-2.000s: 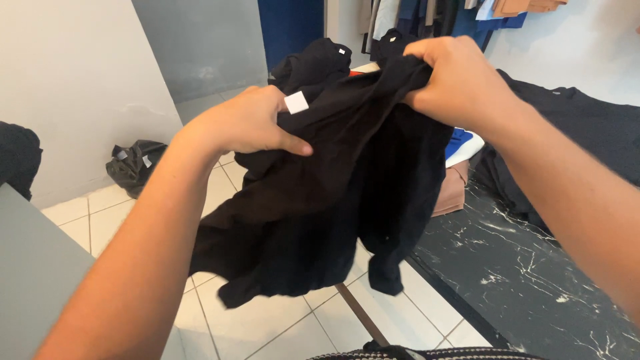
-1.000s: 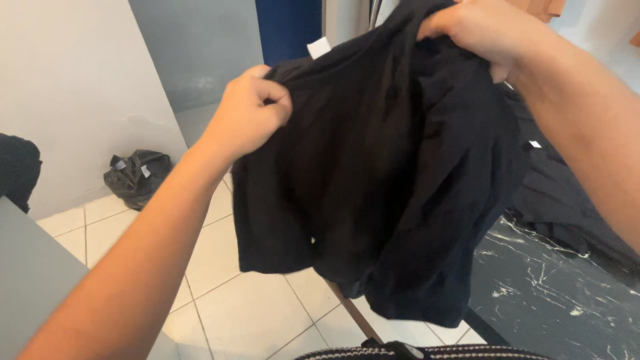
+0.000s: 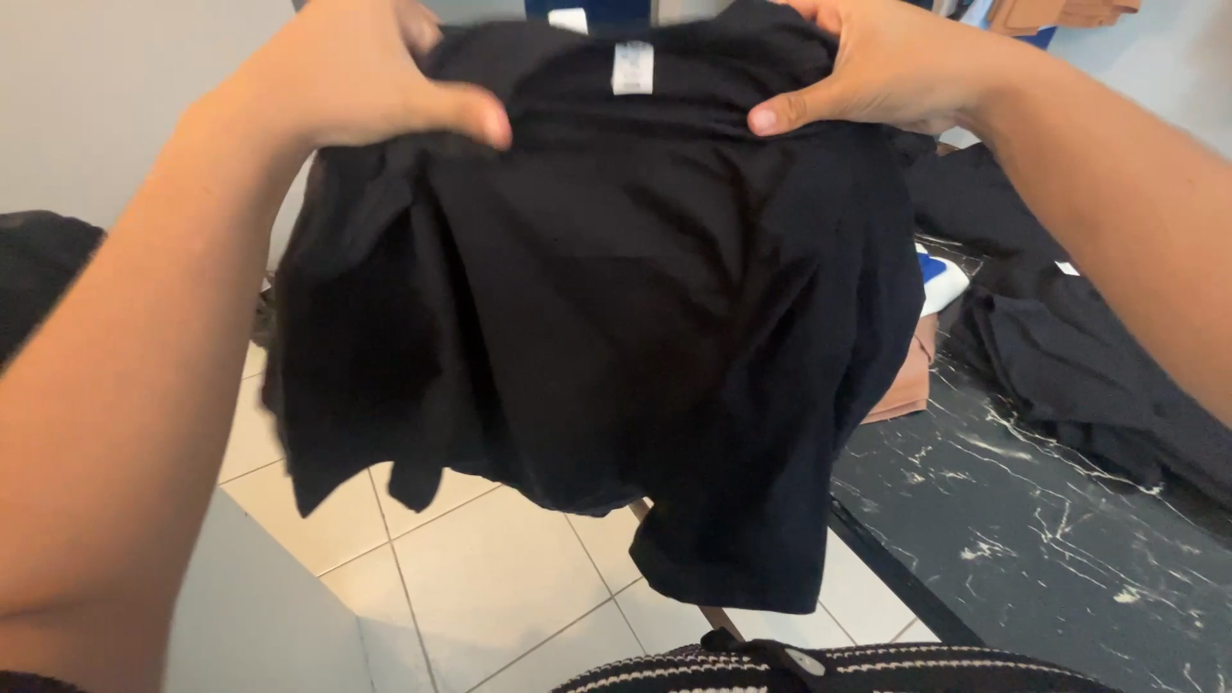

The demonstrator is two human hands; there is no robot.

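Between my two hands hangs a black garment (image 3: 616,289), held up in front of me above the tiled floor. A white label (image 3: 632,68) shows inside its upper edge, and a second white tag (image 3: 568,19) sticks up behind that edge. My left hand (image 3: 385,87) grips the garment's upper left part, thumb on the near side. My right hand (image 3: 847,67) grips the upper right part in the same way. The fingers behind the cloth are mostly hidden. The garment's lower edge is uneven and hangs loose.
On the right, a black marble-patterned counter (image 3: 972,510) bears other black garments (image 3: 1078,327). Folded brown cloth (image 3: 908,375) and a white and blue item (image 3: 941,279) lie behind the held garment. Dark cloth (image 3: 38,269) is at the far left, near a grey surface (image 3: 260,597).
The garment, bunched two seconds ago, now hangs spread wider, its inner label facing me. Both hands have shifted their hold along its upper edge.
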